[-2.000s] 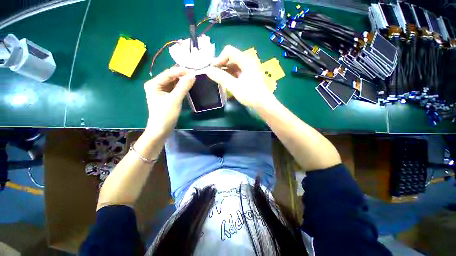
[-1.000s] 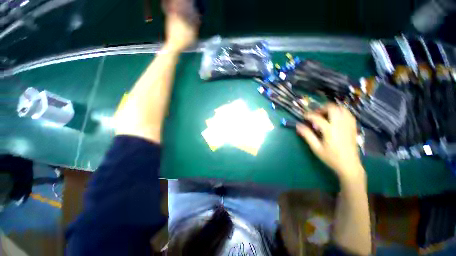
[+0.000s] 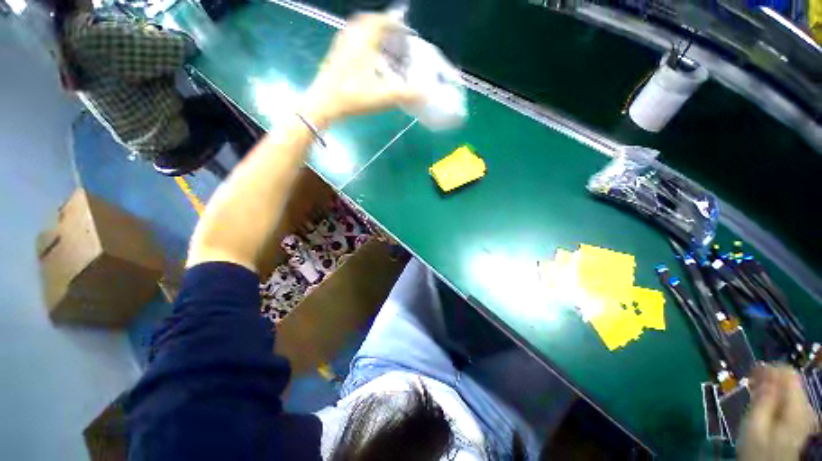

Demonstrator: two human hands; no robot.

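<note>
My left hand [image 3: 356, 72] is stretched out at the top centre. Its fingers are on a white plastic housing [image 3: 437, 85], blurred, held above the mat. My right hand [image 3: 777, 412] is blurred at the bottom right edge, over the display-and-cable assemblies [image 3: 735, 351]; whether it holds one cannot be told. Loose yellow adhesive pieces [image 3: 617, 297] lie fanned on the mat. A small yellow stack [image 3: 458, 168] lies between them and my left hand. Another white housing [image 3: 667, 93] stands on the dark surface behind the mat, with thin wires at its top.
A clear plastic bag of dark parts [image 3: 644, 189] lies at the mat's back edge. A brown carton [image 3: 347, 302] holding white-and-dark parts is below the bench. A closed cardboard box [image 3: 95, 261] is on the floor at left. A person in a checked top [image 3: 126, 72] is at upper left.
The view has swung left. My left hand has come back from the rear area, where a white housing now stands, and has taken a white housing at left. My right hand remains by the display assemblies.
</note>
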